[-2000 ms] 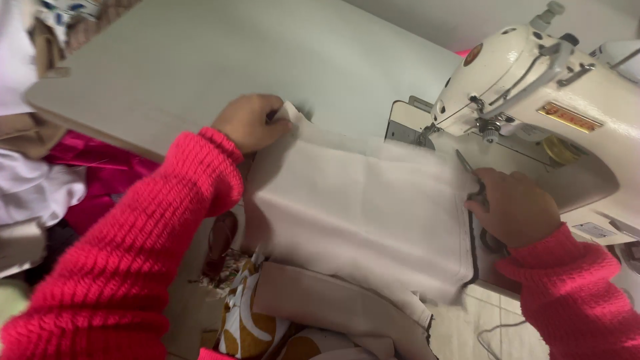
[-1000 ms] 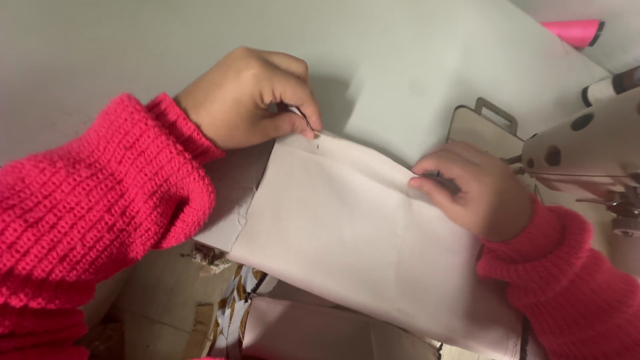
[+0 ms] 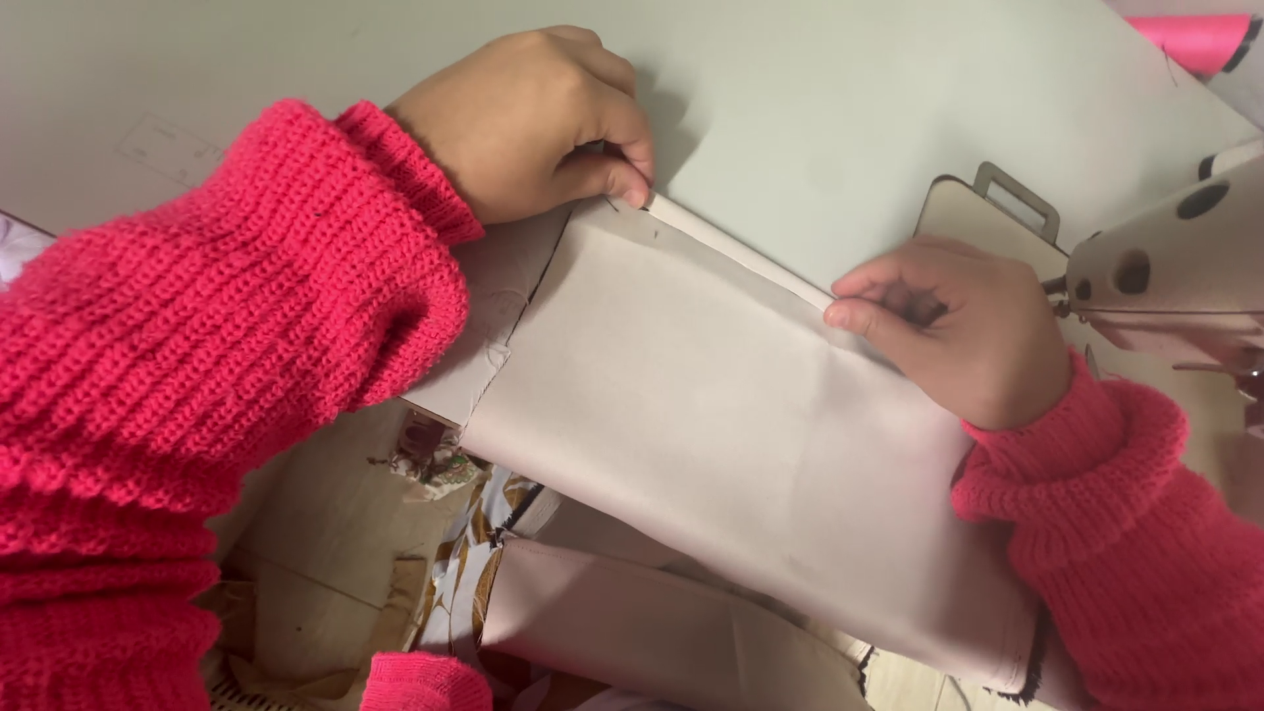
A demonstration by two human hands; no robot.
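Note:
A pale fabric piece (image 3: 691, 395) lies over the table's front edge, its lower part hanging down. Along its upper edge runs a narrow fold (image 3: 736, 247). My left hand (image 3: 533, 123) pinches the fold's left end between thumb and fingers. At the fold's right part, my right hand (image 3: 968, 326) grips the edge between thumb and forefinger; a dark object, partly hidden, shows inside the curled fingers. Small dark marks show on the fabric near my left thumb. Both arms wear pink knitted sleeves.
The sewing machine's head (image 3: 1175, 267) stands at the right, close to my right hand, with a metal plate (image 3: 953, 212) beside it. A pink thread cone (image 3: 1195, 41) is at the top right. More fabric (image 3: 632, 622) hangs below the table (image 3: 790, 109); scraps (image 3: 434, 459) lie lower left.
Two seconds ago my hands were at opposite sides of the fabric, the right one holding a metal tool. Now both pinch the upper edge, where a narrow fold shows. The view has moved closer.

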